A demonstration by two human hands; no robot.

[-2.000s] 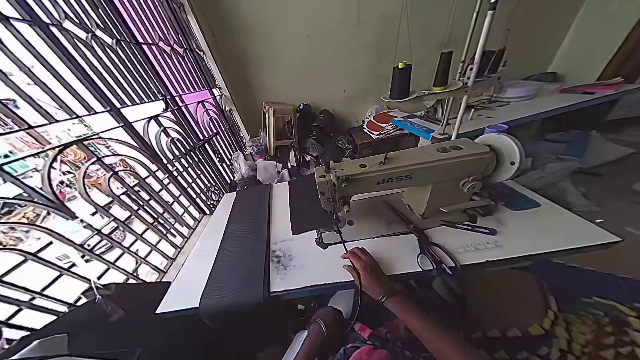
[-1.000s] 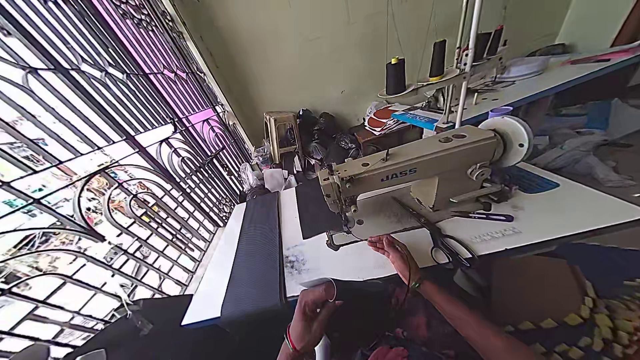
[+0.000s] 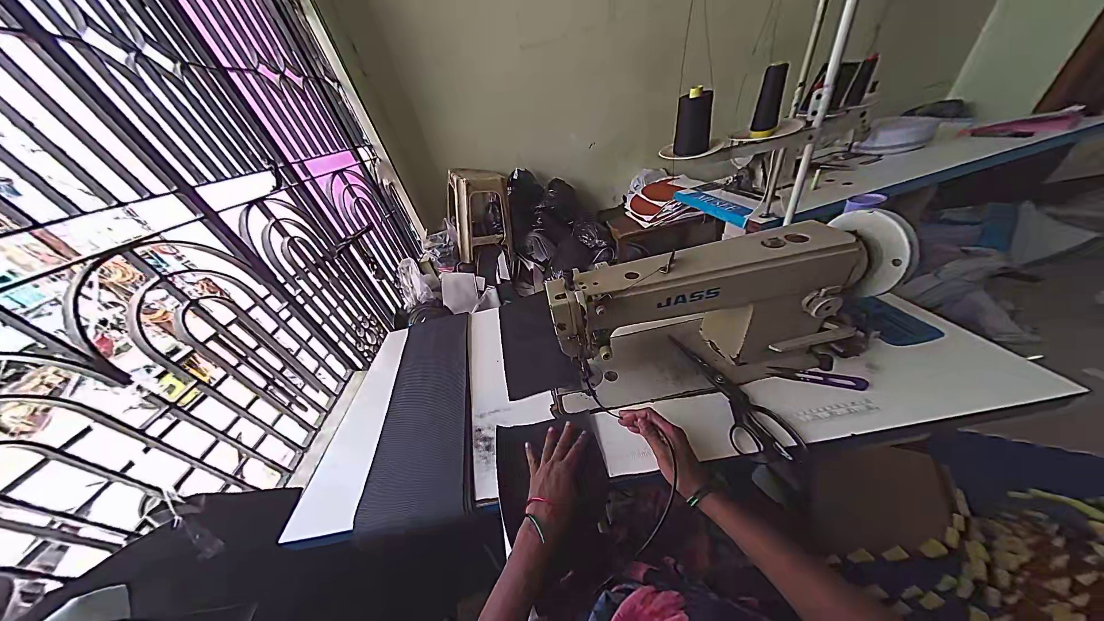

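My left hand [image 3: 555, 470] lies flat with spread fingers on a dark fabric piece [image 3: 515, 448] at the table's front edge. My right hand [image 3: 660, 440] pinches a thin black cord [image 3: 672, 500], which runs up to the needle area of the Jass sewing machine [image 3: 707, 293] and down toward my lap. Behind the presser foot lies another dark fabric piece [image 3: 528, 345]. A long strip of dark ribbed fabric [image 3: 418, 423] hangs over the front edge, left of my left hand. Black-handled scissors [image 3: 750, 414] and purple thread snips [image 3: 824, 379] lie right of my right hand.
A barred window grille [image 3: 216, 285] borders the left side. Thread cones [image 3: 693, 123] stand on a rack behind the machine. Against the wall are a stool [image 3: 477, 203] and black plastic bags [image 3: 561, 220]. A second worktable [image 3: 914, 168] runs along the back right.
A dark fabric piece now lies under my left hand at the table's front edge; one second ago that hand was lower, off the tabletop. My right hand stays near the machine's front.
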